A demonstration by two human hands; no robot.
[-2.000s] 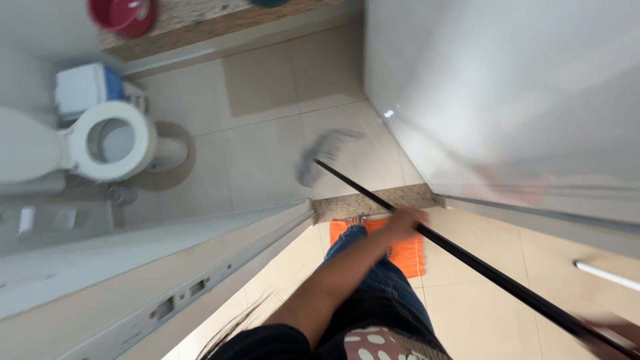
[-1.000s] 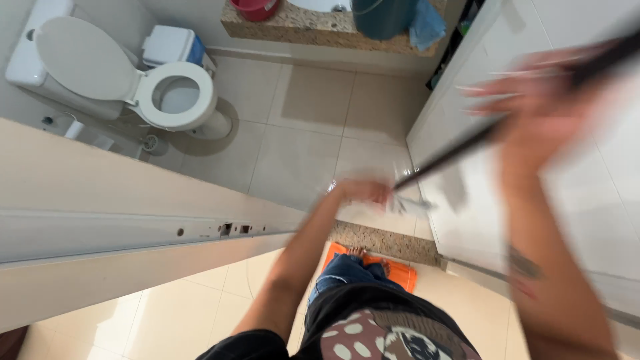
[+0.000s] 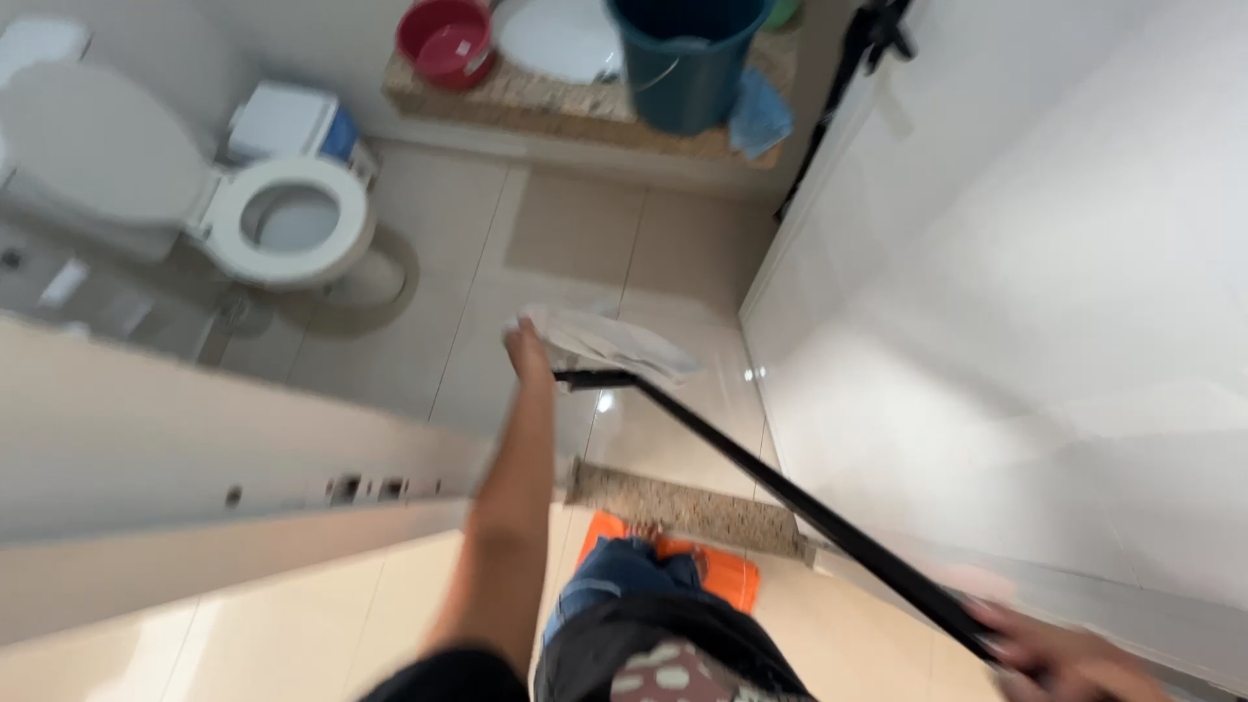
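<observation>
A black pole [image 3: 780, 487] slants from the lower right toward the middle of the head view, ending in a black squeegee-like or mop head. My right hand [image 3: 1053, 653], blurred, is closed around its near end. At the far end, my left hand [image 3: 527, 349] holds the edge of a whitish cloth [image 3: 619, 341], which spreads beside the black head above the tiled floor. Whether the cloth is fastened to the head cannot be told.
A toilet [image 3: 292, 219] with raised lid stands left, near a white and blue bin [image 3: 285, 122]. A granite counter [image 3: 575, 112] bears a red basin [image 3: 447, 44], a teal bucket [image 3: 682, 73] and a blue cloth [image 3: 759, 112]. A door edge [image 3: 244, 468] lies left; an orange mat [image 3: 731, 575] is underfoot.
The pole's head was on the floor two seconds ago, and the pole was lifted toward the upper right one second ago. Now the pole slants to the lower right, and my left hand has moved forward-left.
</observation>
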